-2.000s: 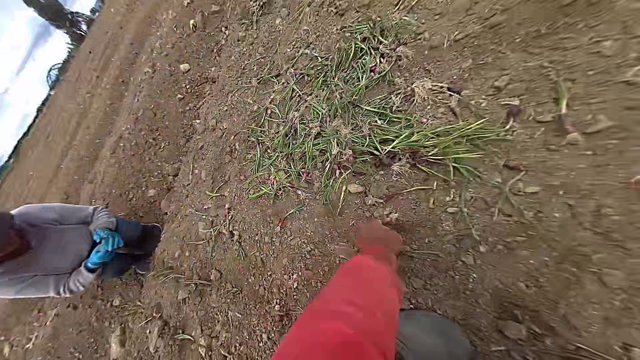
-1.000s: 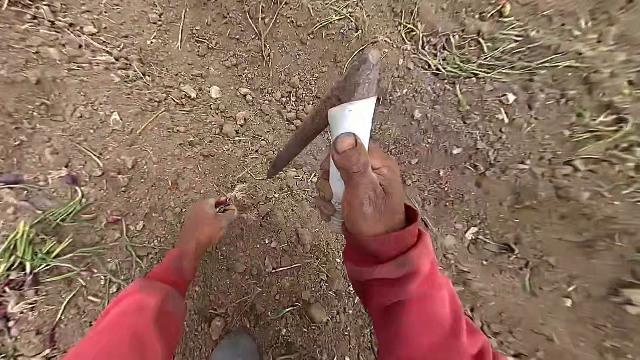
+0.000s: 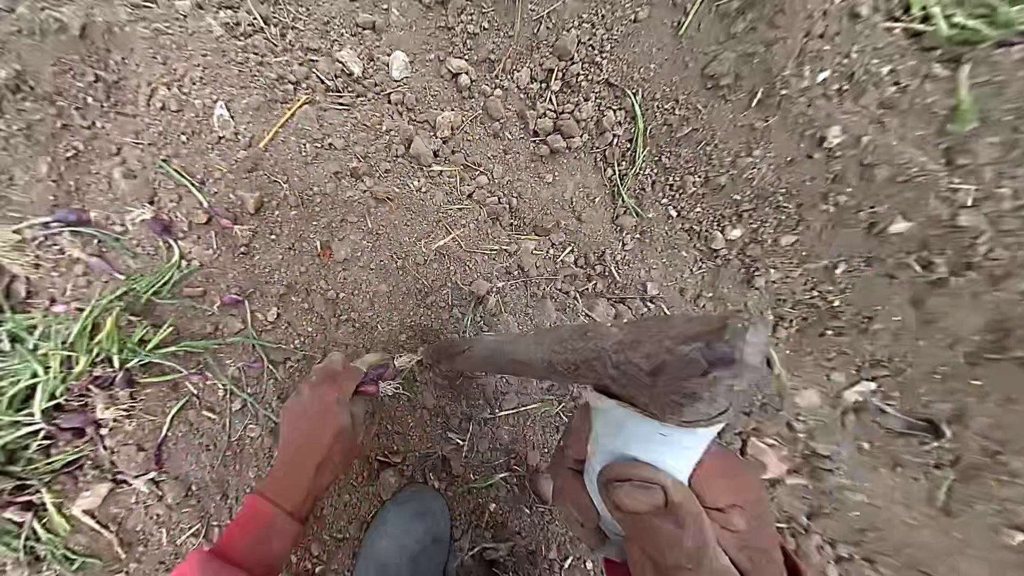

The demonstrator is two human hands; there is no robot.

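Note:
My left hand (image 3: 324, 428), left of centre, is closed around small red onions (image 3: 376, 378) whose pale roots stick out past the fingers. Low on the right, my right hand (image 3: 672, 504) grips the white handle (image 3: 648, 456) of a soil-caked hand tool. The tool's dark, tapering blade (image 3: 560, 352) lies across the view, its narrow tip pointing left, close to the onion roots. Whether tip and roots touch I cannot tell. Part of the handle is hidden by my thumb and fingers.
A heap of green-topped onions (image 3: 104, 344) lies on the soil at the left, with loose onions (image 3: 160, 228) around it. More green tops (image 3: 968, 20) lie at the upper right. Small stones (image 3: 560, 132) dot the ground. A dark boot toe (image 3: 406, 532) shows at the bottom.
Since one second ago, the tool has swung from a slant to nearly level, and its tip is now by my left hand. The view has shifted greatly from the first frame, where another person shows.

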